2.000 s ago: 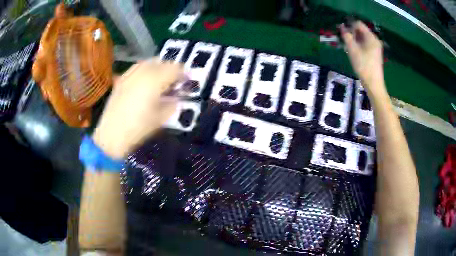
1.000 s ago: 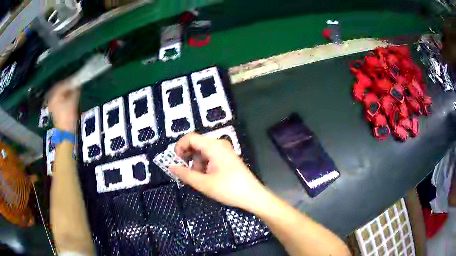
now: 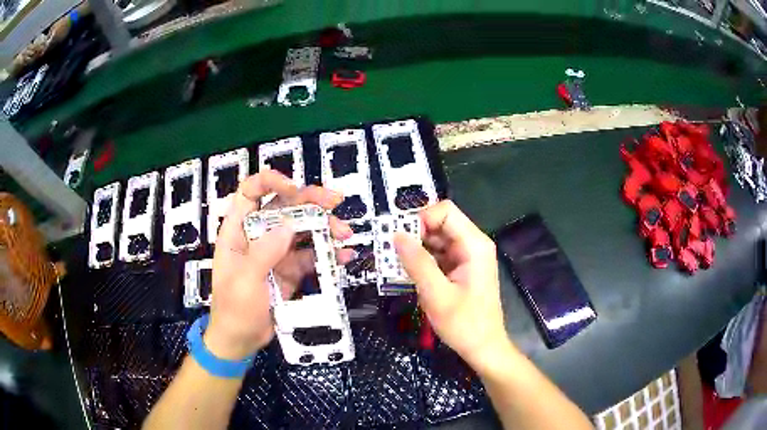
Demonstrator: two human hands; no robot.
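Note:
My left hand (image 3: 252, 260), with a blue wristband (image 3: 220, 353), holds a white phone frame (image 3: 313, 317) upright, its big window up and its rounded opening at the lower end. My right hand (image 3: 458, 281) holds a small pale keypad circuit board (image 3: 397, 252) with dark spots in its fingertips, just right of the frame. The board and the held frame are apart. More white frames (image 3: 182, 206) lie in a row in the black blister tray (image 3: 126, 336) behind and left of my hands.
A black smartphone (image 3: 547, 281) lies on the bench at right, with a red parts heap (image 3: 677, 197) beyond it. The green belt (image 3: 454, 67) carries a partly assembled phone (image 3: 299, 76) and red pieces. An orange fan (image 3: 23, 269) stands far left; a white grid tray (image 3: 643, 407) lies lower right.
My left hand has come from the belt side to the middle with a frame. My right hand has moved right with the board, now beside that frame. The view has shifted slightly.

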